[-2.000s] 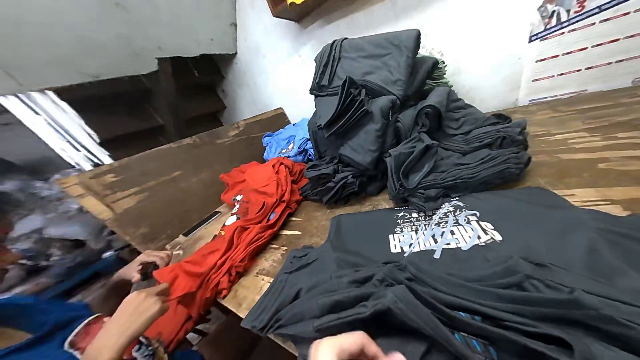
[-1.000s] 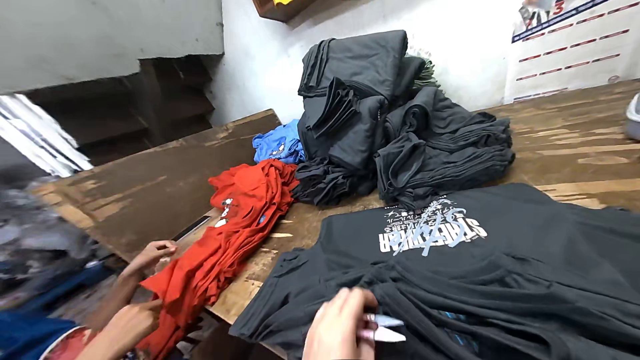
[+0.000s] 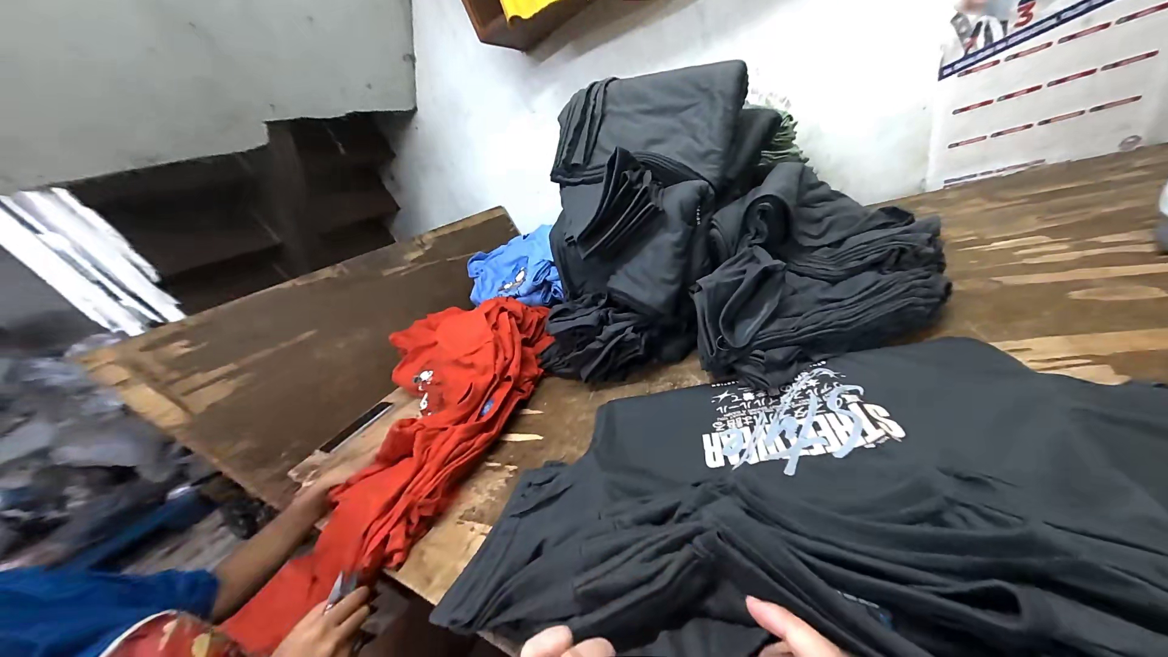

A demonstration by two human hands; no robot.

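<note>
Dark grey T-shirts (image 3: 657, 538) with a white and pale blue print lie spread and rumpled in front of me. At the bottom edge, only the fingertips of my left hand (image 3: 566, 644) show, against the dark cloth. To their right, my right hand (image 3: 789, 630) has one finger stretched over the folds; the rest is cut off by the frame. Whether either hand grips anything is hidden. Behind the spread shirts are stacks of folded dark garments (image 3: 648, 119) and a second dark pile (image 3: 821, 283).
At left, a co-worker's hand (image 3: 328, 625) holds small metal thread snips (image 3: 342, 589) beside red shirts (image 3: 465, 365) draped over the edge of the wooden table (image 3: 1031, 265). Blue cloth (image 3: 520, 269) lies behind. A wall calendar (image 3: 1049, 91) hangs at right; bundled material (image 3: 82, 438) is at far left.
One second ago, one of my hands was over the dark shirts with a small pale-bladed tool; now only fingers show lower down and that tool is out of sight. The co-worker's hands have shifted along the red shirts.
</note>
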